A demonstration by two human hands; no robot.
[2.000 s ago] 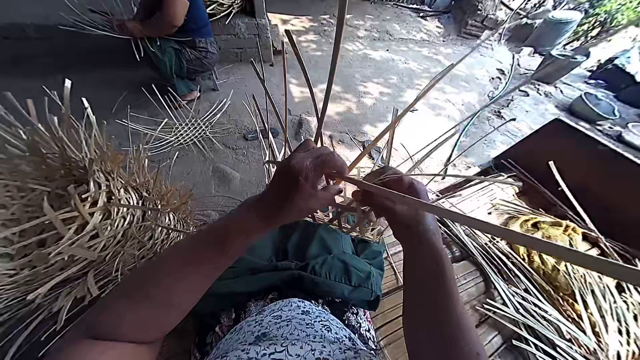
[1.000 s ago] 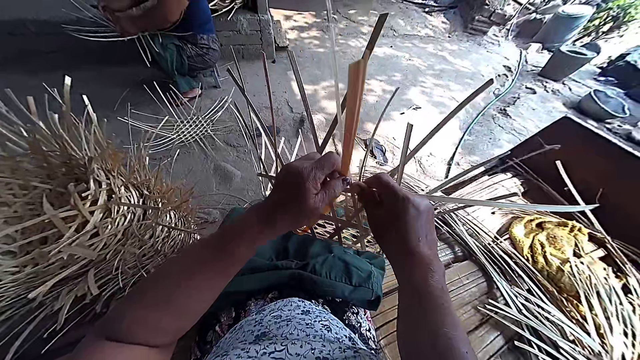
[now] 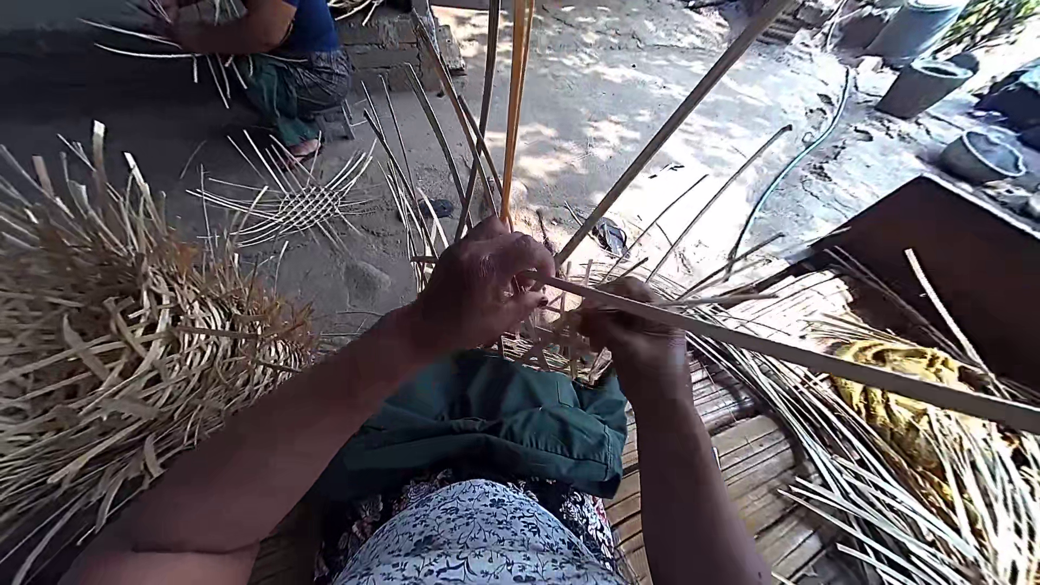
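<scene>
A half-woven basket of split bamboo strips rests by my knees, partly hidden behind both hands, its long loose strips fanning up and outward. My left hand pinches a long flat bamboo strip near its end, between thumb and fingers. From there the strip runs over my right hand toward the right edge of the view. My right hand is curled at the basket's right side, under that strip; what its fingers grip is hidden. An orange-lit strip stands upright behind my left hand. Dark green cloth covers my lap.
A large pile of woven strips stands at left. Loose strips and a yellow cloth lie at right on a bamboo-slat platform. A flat woven piece lies on the ground near a seated person holding strips.
The long strip, upright or pointing right near my hands a second ago, now crosses over my right hand toward the lower right. The basket's upright strips have shifted.
</scene>
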